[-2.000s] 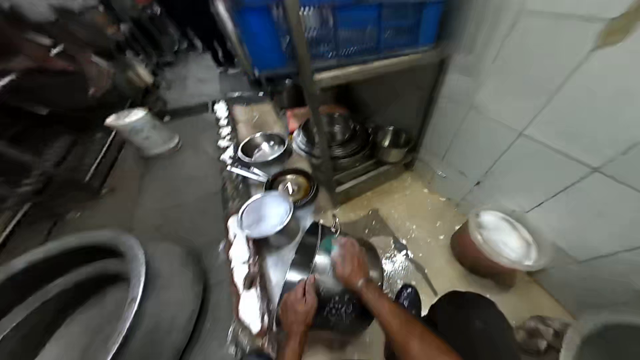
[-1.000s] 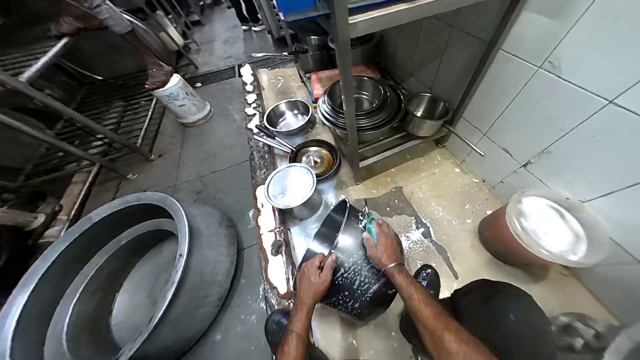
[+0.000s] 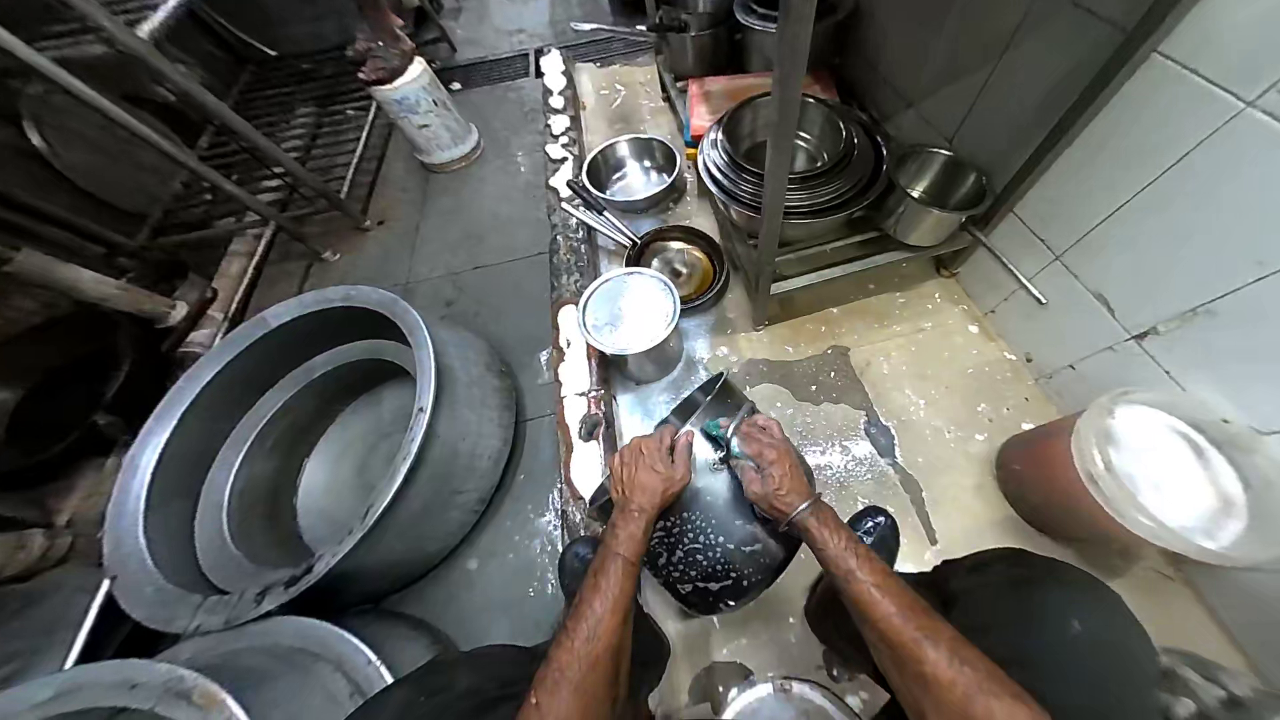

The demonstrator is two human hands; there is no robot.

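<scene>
A metal pot point(image 3: 715, 560) with soap suds on its outer wall lies tilted on the wet floor between my feet. My left hand point(image 3: 650, 468) grips its rim. My right hand point(image 3: 770, 465) holds a green scouring pad point(image 3: 716, 430) against the pot beside its loop handle. Just beyond the pot stands a steel container point(image 3: 630, 312) with a pale, bright top. Behind that are a dark frying pan point(image 3: 690, 265) with brownish liquid and a shiny steel bowl point(image 3: 632, 172).
Large nested metal pots point(image 3: 430, 420) lie on the lower floor at left. A metal rack point(image 3: 785, 150) holds stacked steel bowls point(image 3: 715, 180) and a saucepan point(image 3: 930, 195). A reddish bucket point(image 3: 1040, 480) with a foamy white top is by the tiled wall. A raised ledge point(image 3: 580, 400) runs along the left.
My right hand with the scouring pad has come closer to my left hand at the pot's rim. The pot's opening now faces more to the far left. The view has shifted.
</scene>
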